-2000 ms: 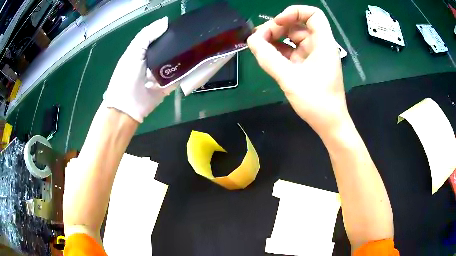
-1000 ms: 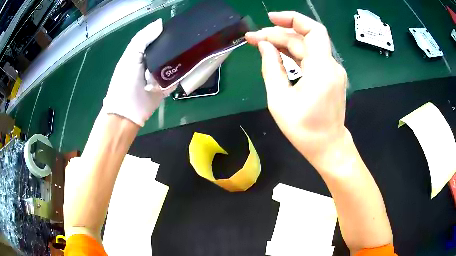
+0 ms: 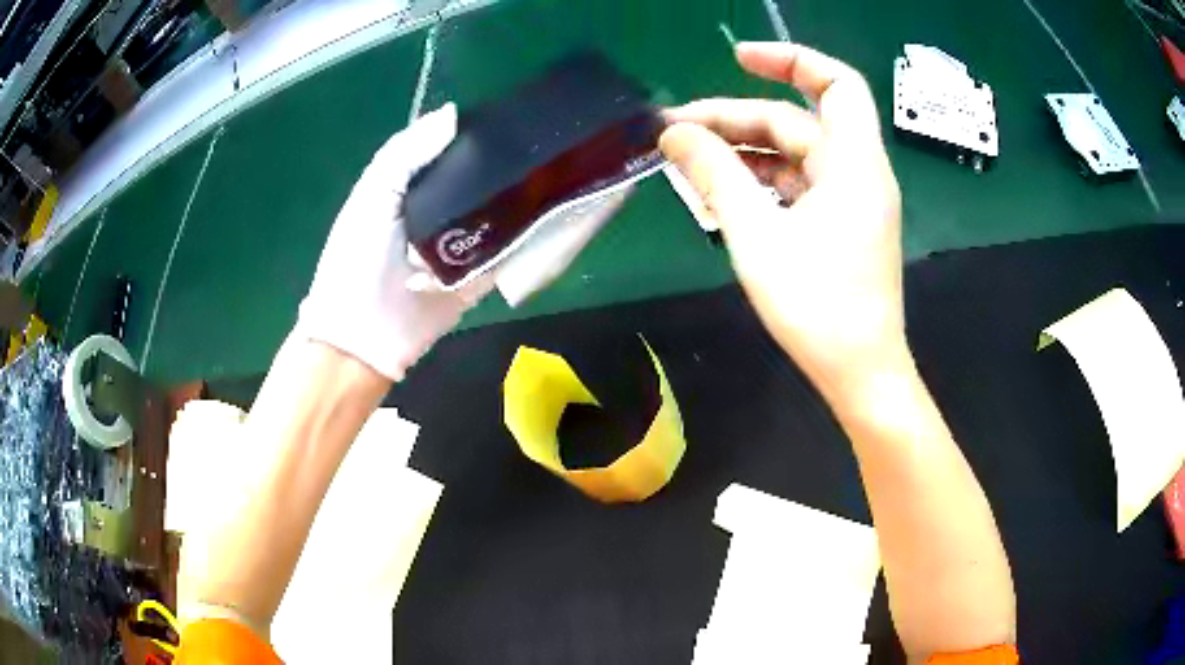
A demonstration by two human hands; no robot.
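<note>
My left hand (image 3: 383,253), in a white glove, holds a glossy black electronic box (image 3: 539,163) by its left end, over the near edge of the green conveyor belt. The box is tilted, with a light logo on its front and a pale rim. A pale flap (image 3: 561,250) hangs below it. My bare right hand (image 3: 806,195) has its thumb and index fingertips pinched together at the box's right front corner. Whether something thin is between them cannot be seen.
A curled yellow backing sheet (image 3: 624,470) stands on the black mat (image 3: 559,585). Pale sheets (image 3: 370,533) lie at left, another (image 3: 786,578) at lower right, a curved one (image 3: 1120,390) at far right. White plates (image 3: 945,107) lie on the green belt (image 3: 676,279). A tape roll (image 3: 81,390) stands at left.
The box and my left hand have moved slightly down and right. My right fingers have closed in at the box's corner. Units on the belt have shifted left.
</note>
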